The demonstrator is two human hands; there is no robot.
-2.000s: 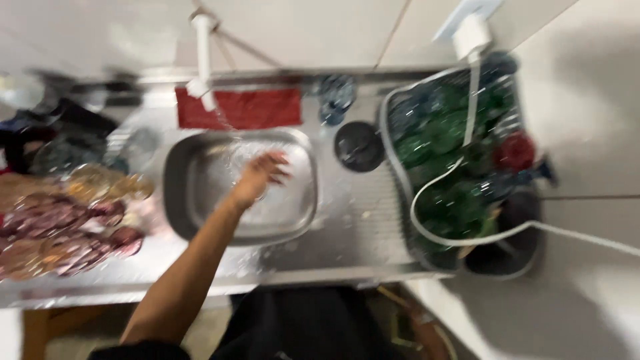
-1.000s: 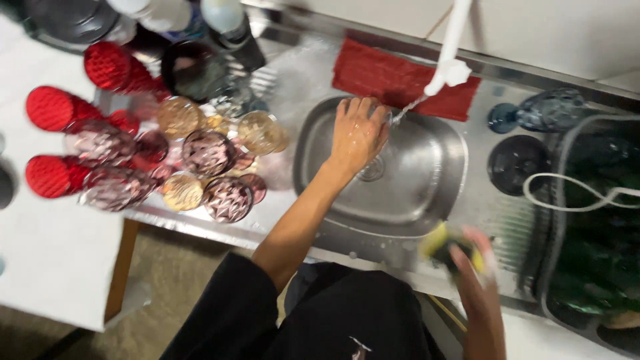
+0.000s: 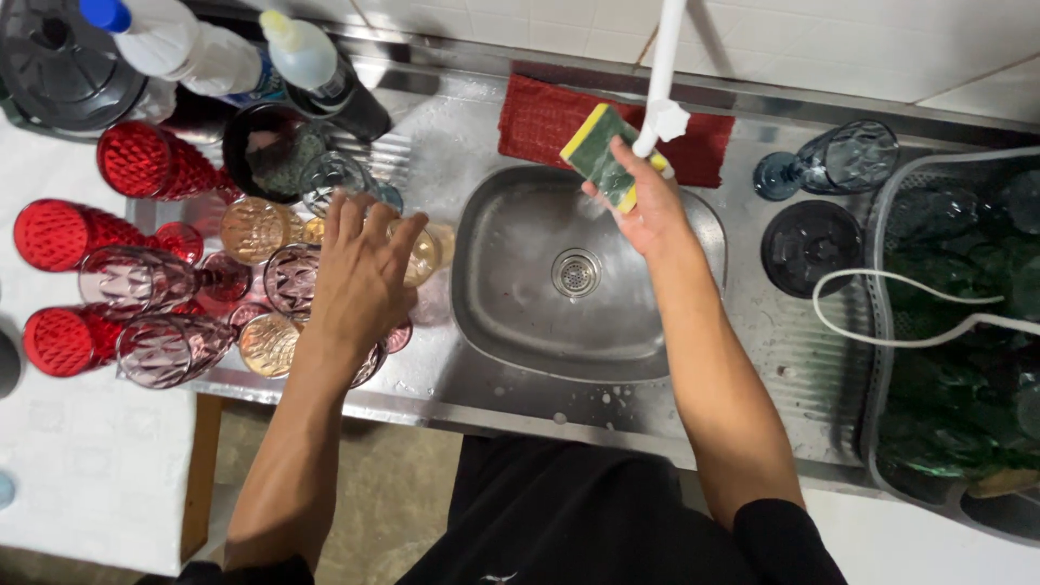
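My right hand [image 3: 646, 195] grips a yellow and green kitchen sponge [image 3: 603, 154] under the white faucet [image 3: 660, 106], above the back of the steel sink [image 3: 577, 325]. My left hand [image 3: 366, 268] is over the glasses on the left drainboard, fingers spread and bent downward; whether its fingertips touch a glass is hidden. Around it are an amber goblet [image 3: 424, 256], a clear bluish glass [image 3: 333, 180], a purple goblet [image 3: 292, 280] and another amber goblet [image 3: 270, 345]. Red goblets [image 3: 57, 236] and purple goblets [image 3: 175, 349] lie on their sides further left.
A red cloth [image 3: 536, 122] lies behind the sink. To the right are a blue-grey goblet [image 3: 849, 158] on its side, a black round dish [image 3: 812, 248] and a grey rack [image 3: 877, 390] of green glassware with a white cord [image 3: 861, 341]. Bottles [image 3: 305, 57] and a black bowl [image 3: 244, 154] stand back left.
My left hand has moved from over the sink to the glasses on the left. My right hand has brought the sponge from the sink's front right to beneath the faucet.
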